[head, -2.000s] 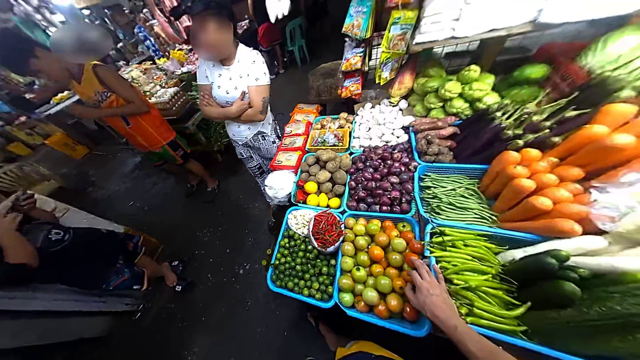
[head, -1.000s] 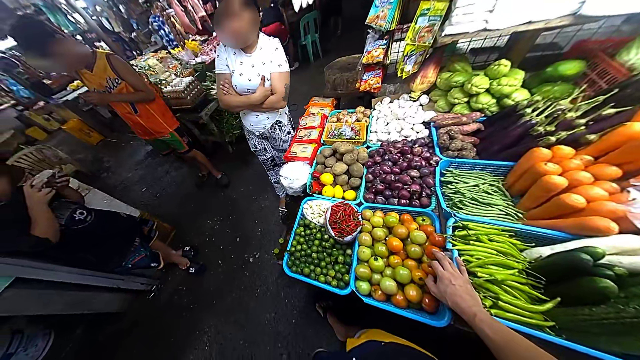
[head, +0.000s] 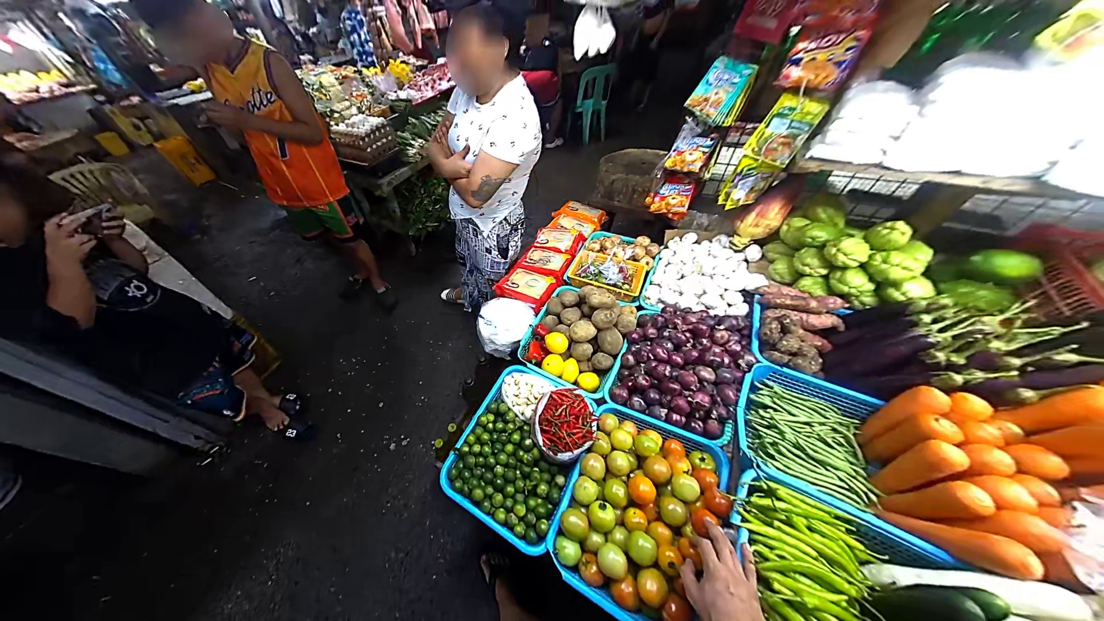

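Observation:
My right hand (head: 723,576) rests at the right rim of a blue plastic basket, its fingertips on the green and orange tomatoes (head: 640,545) nearest that edge. Whether its fingers grip a tomato cannot be told. Long green chili peppers (head: 802,552) lie in the basket just right of the hand. To the left of the tomatoes is a basket of small green citrus fruits (head: 509,470), with a bowl of red chilies (head: 566,421) and peeled garlic (head: 524,393) at its top. Red onions (head: 686,366) fill the basket behind the tomatoes. My left hand is not in view.
Carrots (head: 949,483), green beans (head: 806,440), eggplants (head: 880,341) and chayotes (head: 849,254) lie at the right. Potatoes (head: 591,323) and garlic bulbs (head: 703,276) sit farther back. A person with crossed arms (head: 492,129) stands beyond the baskets; others stand and sit at the left.
The right hand stays by the tomato basket's right edge, its fingers on or beside the tomatoes. The view has shifted somewhat.

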